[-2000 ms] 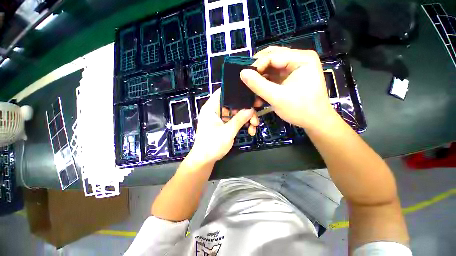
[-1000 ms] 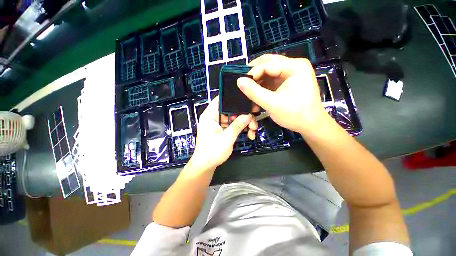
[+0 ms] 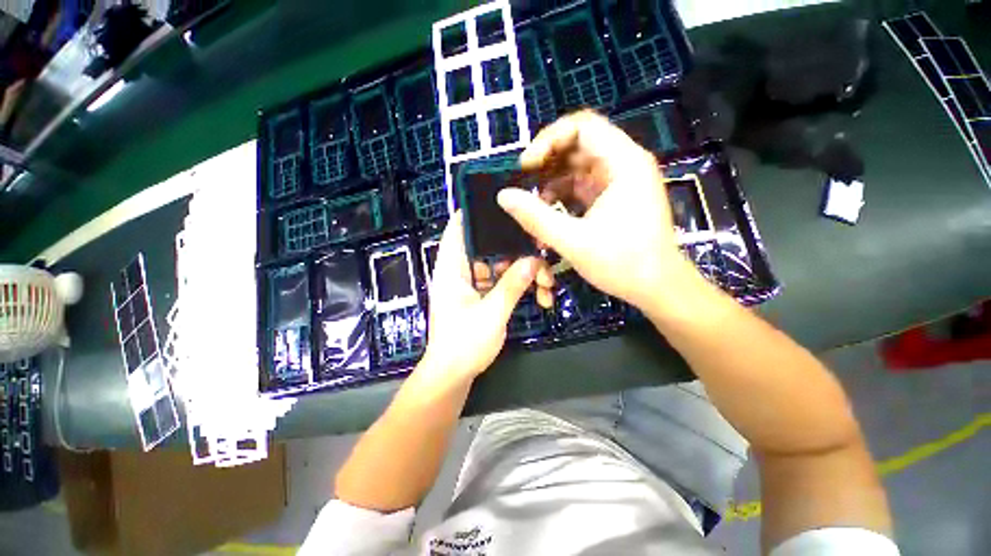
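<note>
A phone housing (image 3: 494, 223) with a dark screen area and teal-looking edge is held above the shiny black tray (image 3: 261, 326). My left hand (image 3: 467, 299) grips the housing from below and the left, its thumb at the lower end. My right hand (image 3: 592, 206) is over the housing's right side, its thumb on the dark screen area and its fingers bent at the top edge. The lower part of the housing is mostly hidden by my fingers. A white carrier sheet (image 3: 476, 58) with dark rectangles lies on the tray behind the housing.
White empty carrier sheets (image 3: 223, 261) are piled left of the tray. Spare sheets lie at far left (image 3: 141, 353) and far right (image 3: 956, 81). A dark clump (image 3: 793, 87) and white card (image 3: 843, 200) are at right. A whitish fan (image 3: 30, 310) stands at left; a cardboard box (image 3: 196, 494) is below.
The view has shifted slightly, so the tray's lower edge appears lower at left. The housing remains in my left hand, and my right thumb remains on its dark screen area.
</note>
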